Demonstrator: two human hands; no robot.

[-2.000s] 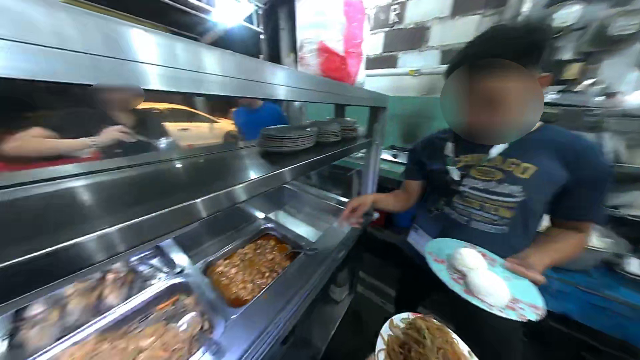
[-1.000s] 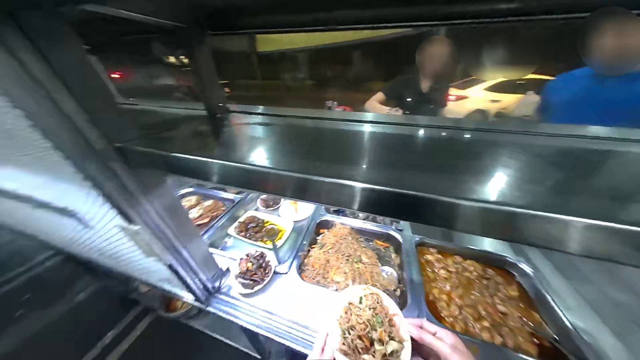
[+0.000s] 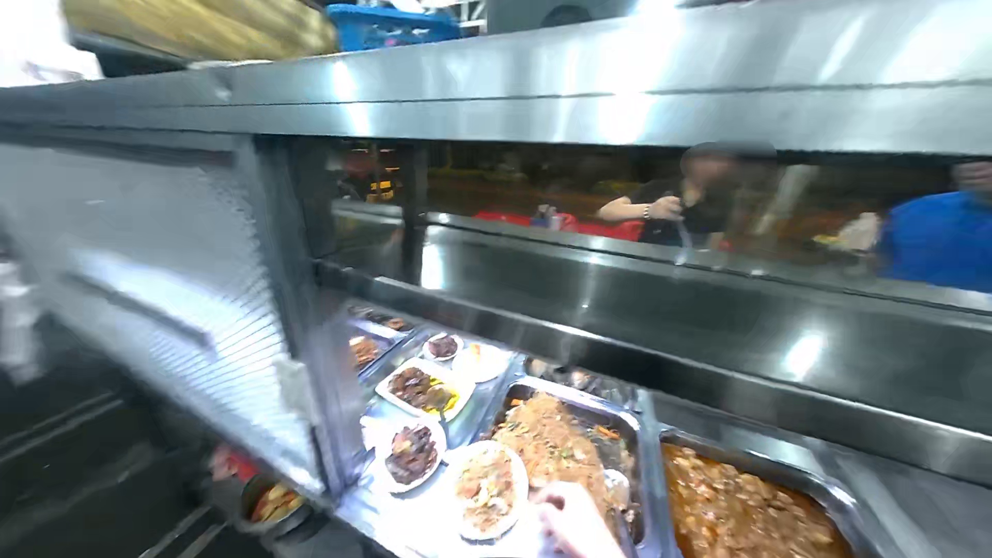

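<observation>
My right hand (image 3: pixel 577 521) is at the bottom, just right of a white bowl of noodles (image 3: pixel 487 490). Its fingers look curled, but blur hides whether they touch the rim or hold anything. The bowl stands on the light counter beside a smaller bowl of dark meat (image 3: pixel 411 457). Behind my hand is a steel tray of noodles (image 3: pixel 554 442) with a spoon (image 3: pixel 617 488) in it. My left hand is out of view.
A steel tray of saucy stew (image 3: pixel 748 504) lies at the right. Behind the bowls is a square dish of dark food (image 3: pixel 422 390). A steel shelf (image 3: pixel 659 333) spans above the food, with an upright post (image 3: pixel 310 372) at its left. People are beyond the shelf.
The noodle bowl, between my two hands a second ago, now stands beside the bowl of dark meat. My left hand has left the view. The view has swung far left since the first frame.
</observation>
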